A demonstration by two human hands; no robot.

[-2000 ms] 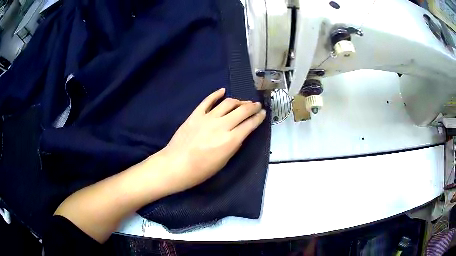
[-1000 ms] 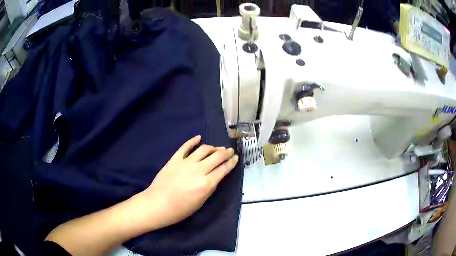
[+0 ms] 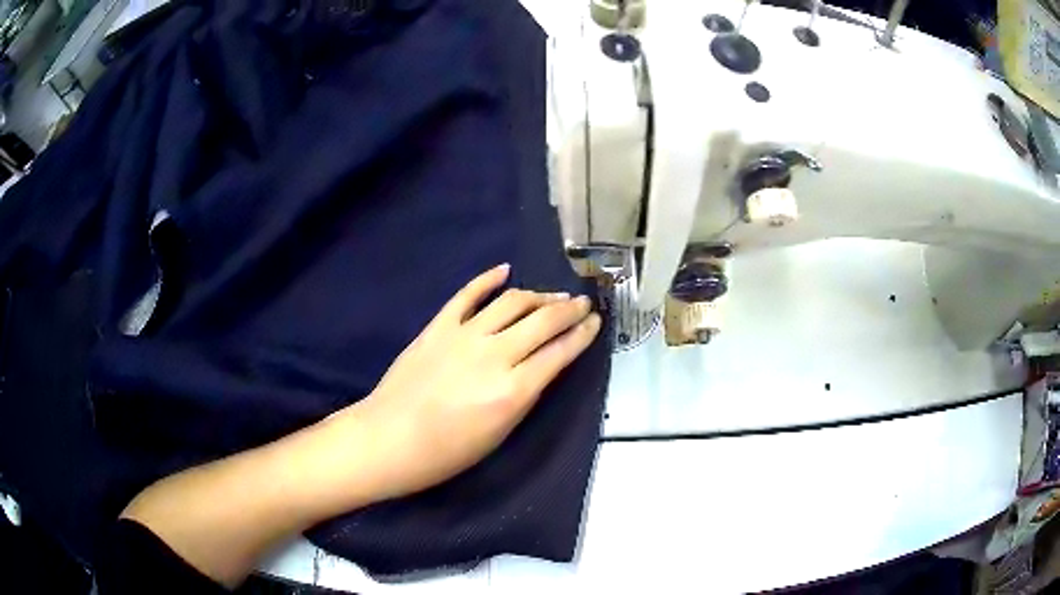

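Observation:
A large dark navy garment [image 3: 349,221] lies over the left part of the machine table. Its darker ribbed edge strip [image 3: 517,488] runs along the right side, up to the needle area. My left hand [image 3: 477,378] lies palm down on the garment, fingers a little apart, fingertips on the strip just left of the slotted metal plate [image 3: 637,320]. It does not grip the cloth; the thumb is hidden. A slit with pale grey lining [image 3: 142,312] shows at the garment's left. The foot and needle are too small to make out clearly. My right hand is out of the picture.
The white sewing machine head [image 3: 604,140] and arm [image 3: 883,174] stand right of the garment. A cream tension dial [image 3: 771,206] and a lower knob [image 3: 700,316] stick out. The white table [image 3: 814,500] has a curved front edge. Part of a yellowish box [image 3: 1032,52] is at top right.
The camera view has tilted up and then partly back down, shifting the whole scene. My left hand stays flat on the garment beside the metal plate, with no clear change of hold.

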